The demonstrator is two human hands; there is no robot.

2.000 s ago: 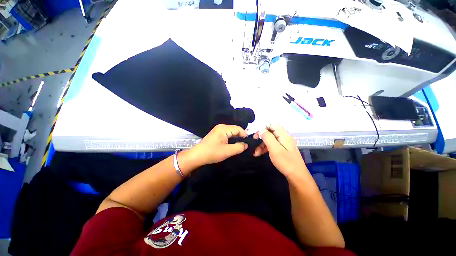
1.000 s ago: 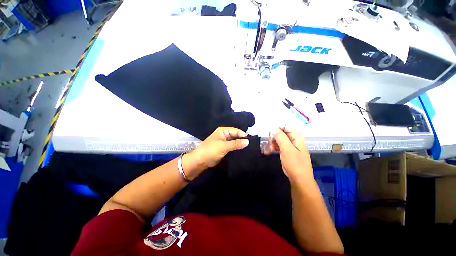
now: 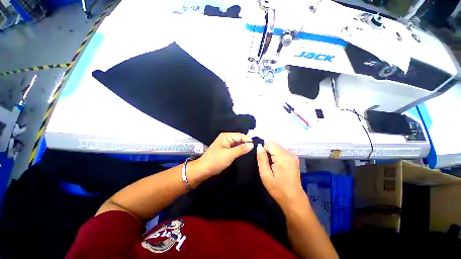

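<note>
A large black garment panel (image 3: 169, 91) lies on the white table, its narrow end towards me by the front edge. A small black folded piece (image 3: 258, 140) is pinched between the fingertips of both hands at the table's front edge. My left hand (image 3: 222, 158) grips its left side. My right hand (image 3: 279, 169) grips its right side, fingers close together. Black cloth hangs below the hands over my lap; where it joins the small piece is hard to tell.
The white sewing machine (image 3: 323, 55) stands behind, its needle area (image 3: 265, 71) beyond my hands. Thread snips (image 3: 297, 116), a black swatch (image 3: 319, 113) and a black device (image 3: 388, 122) lie right. Black scraps (image 3: 222, 11) lie at the far edge. A cardboard box (image 3: 392, 184) stands below right.
My right hand moved away to the right, then came back left and now pinches the black piece beside my left hand. The view has shifted slightly.
</note>
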